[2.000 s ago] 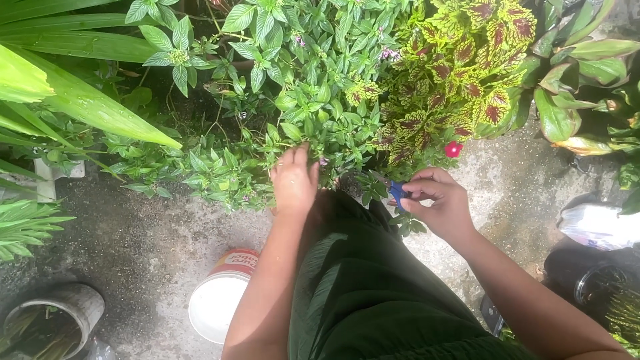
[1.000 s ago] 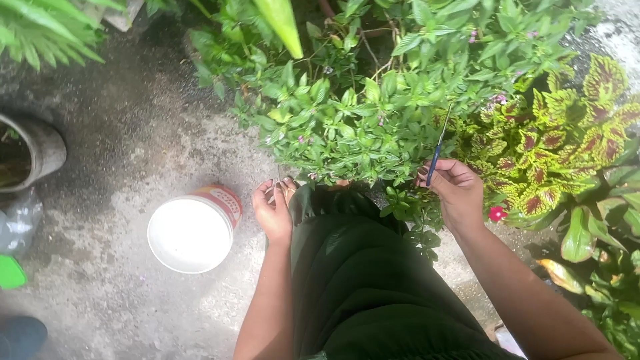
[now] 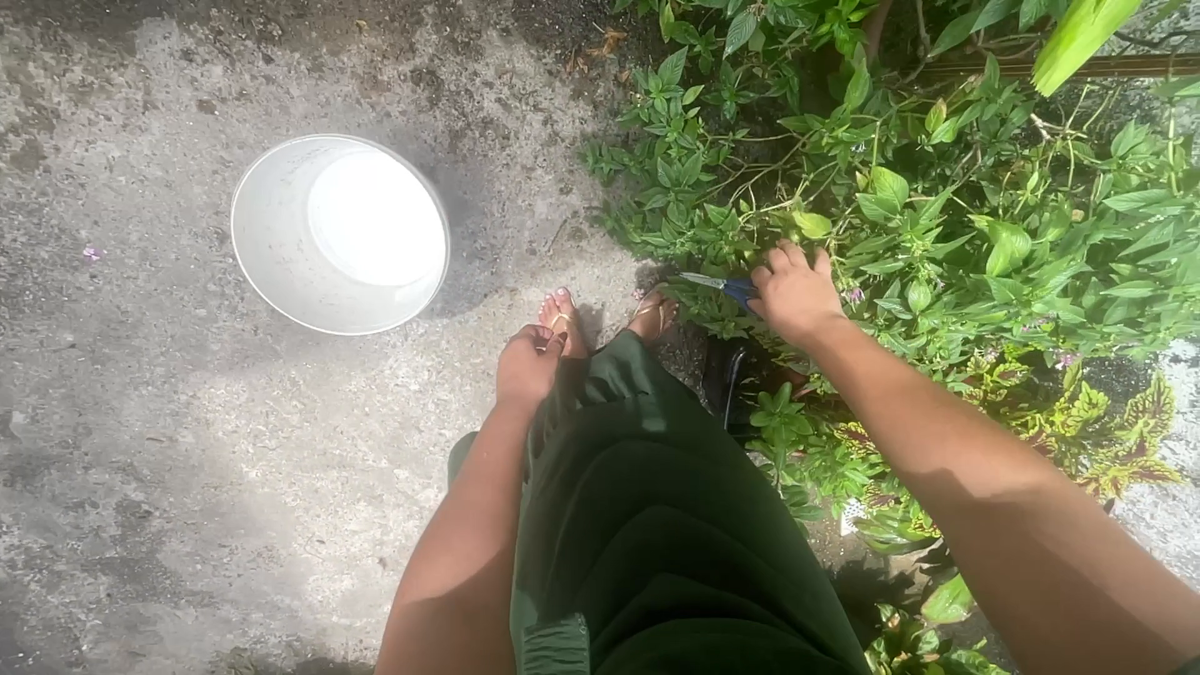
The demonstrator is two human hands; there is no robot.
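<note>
My right hand [image 3: 797, 292] reaches into a bushy green plant [image 3: 900, 216], its fingers among the leaves. It holds small scissors [image 3: 729, 287] with blue handles, whose metal blades point left. Near a yellowish leaf [image 3: 811, 224] are its fingertips. My left hand [image 3: 530, 364] hangs in front of my green clothing, fingers curled with the tips together; whether something small is between them cannot be made out. Left of my feet, a white plastic bucket [image 3: 272, 272] stands on the concrete, and nothing shows inside it.
My feet in flip-flops [image 3: 561, 314] stand on rough concrete ground [image 3: 281, 487]. A coleus plant [image 3: 1130, 441] with yellow-green and dark red leaves grows at the right, below the bush. A black container [image 3: 727, 375] is beside my clothing. A small purple flower [image 3: 92, 253] lies far left.
The view has swung left and turned. My right hand, earlier out in front of the leaves, is now in among them with the scissors. My left hand has left the bush, where it was two seconds ago.
</note>
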